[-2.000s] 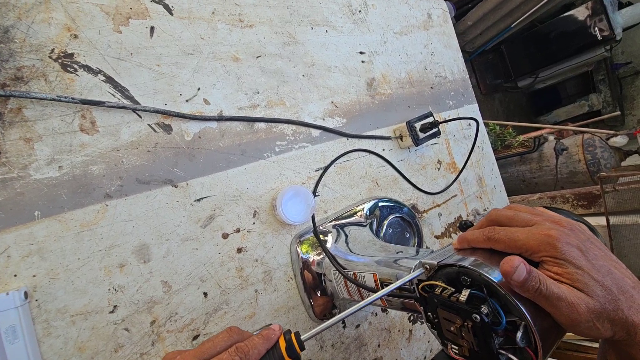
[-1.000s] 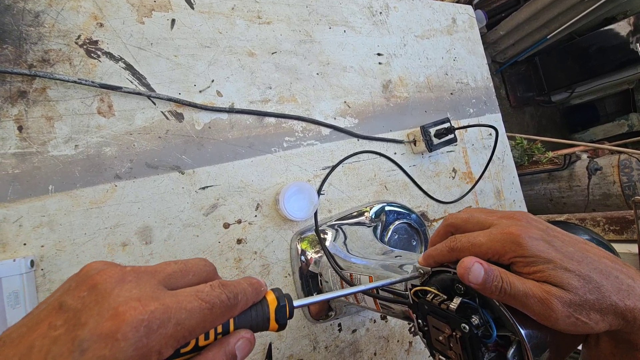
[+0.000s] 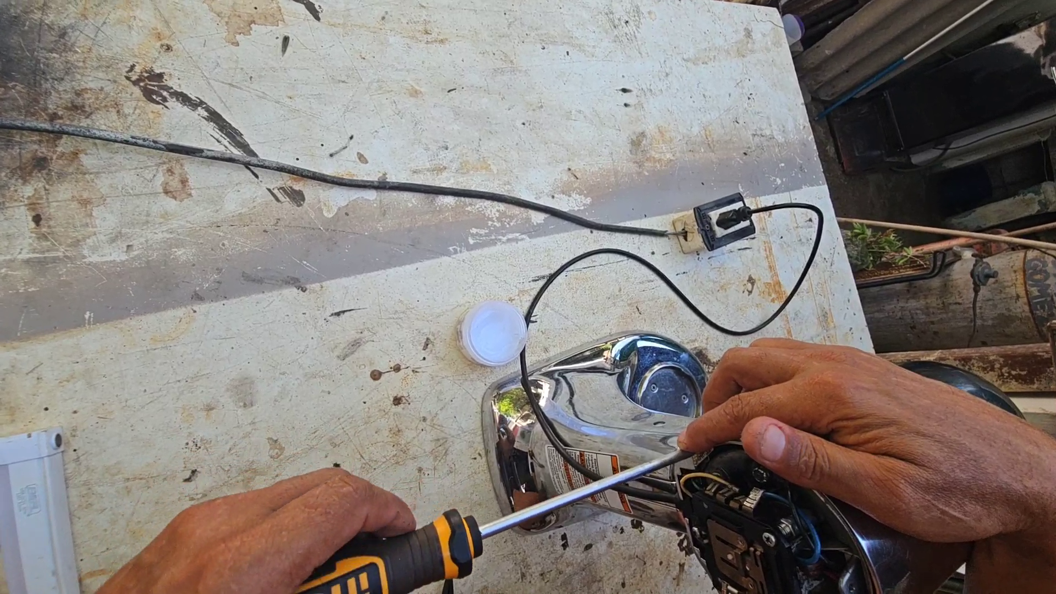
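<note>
My left hand (image 3: 272,528) grips the black and orange handle of a screwdriver (image 3: 577,493) at the bottom. Its metal shaft slants up to the right, and the tip meets the rim of a chromed appliance (image 3: 594,396), by my right fingertips. My right hand (image 3: 850,437) rests on the appliance's rounded metal housing, fingers extended and thumb near the opening. Wires and a black switch or control assembly (image 3: 734,536) show inside that opening. A black power cord (image 3: 660,276) runs from the appliance to an outlet block (image 3: 724,223). The exact tip contact is hidden.
A small round plastic container (image 3: 492,332) with whitish contents stands beside the appliance on the worn, painted table (image 3: 247,388). A dark cable (image 3: 429,188) crosses the table from the left. A white plastic or metal piece (image 3: 37,511) lies at lower left. Beyond the right edge are pipes and a cylinder (image 3: 949,301).
My left hand came further into view with the screwdriver between two seconds and one second ago. The shaft remains against the appliance near my right fingers.
</note>
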